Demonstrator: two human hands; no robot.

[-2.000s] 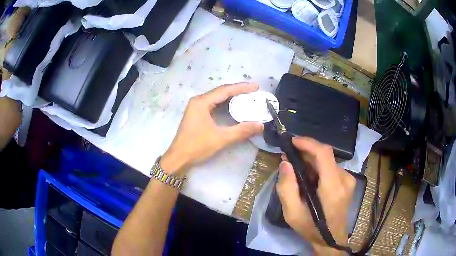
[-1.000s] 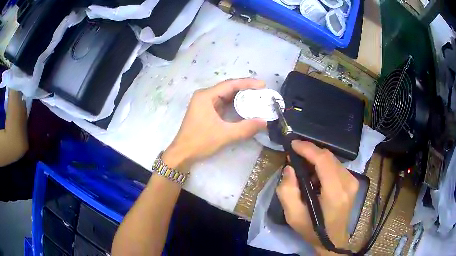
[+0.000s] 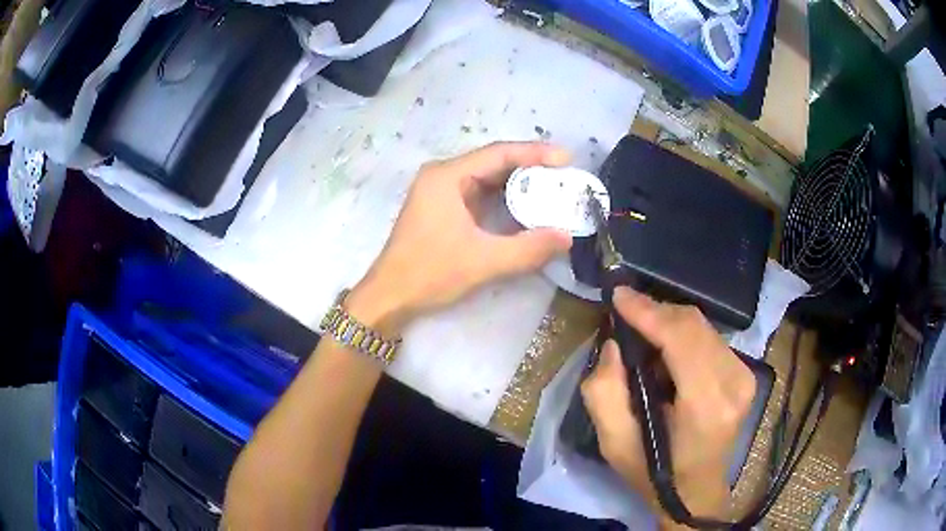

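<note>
My left hand (image 3: 456,239) holds a white oval part (image 3: 553,199) by its rim between thumb and fingers, its white face up. My right hand (image 3: 669,399) grips the black handle of a soldering iron (image 3: 640,384) like a pen. The iron's tip is at the right end of the oval part; whether it touches is hard to tell. A short thin lead wire with a yellow bit (image 3: 635,216) runs from the oval part's right edge over a black plastic housing (image 3: 695,244). The housing lies just right of the oval part.
A second housing (image 3: 754,410) lies partly under my right hand on foam wrap. White paper sheet (image 3: 456,342) at centre. Foam-wrapped housings (image 3: 197,93) at upper left. Blue bin of white ovals (image 3: 749,78) at top. Fume fan (image 3: 830,223) at right. Blue crate (image 3: 78,347) at lower left.
The view has shifted slightly, so the bench appears lower left to right. Both hands keep their hold, with the iron tip still at the oval's right end. Another person's arm at the left edge is gone.
</note>
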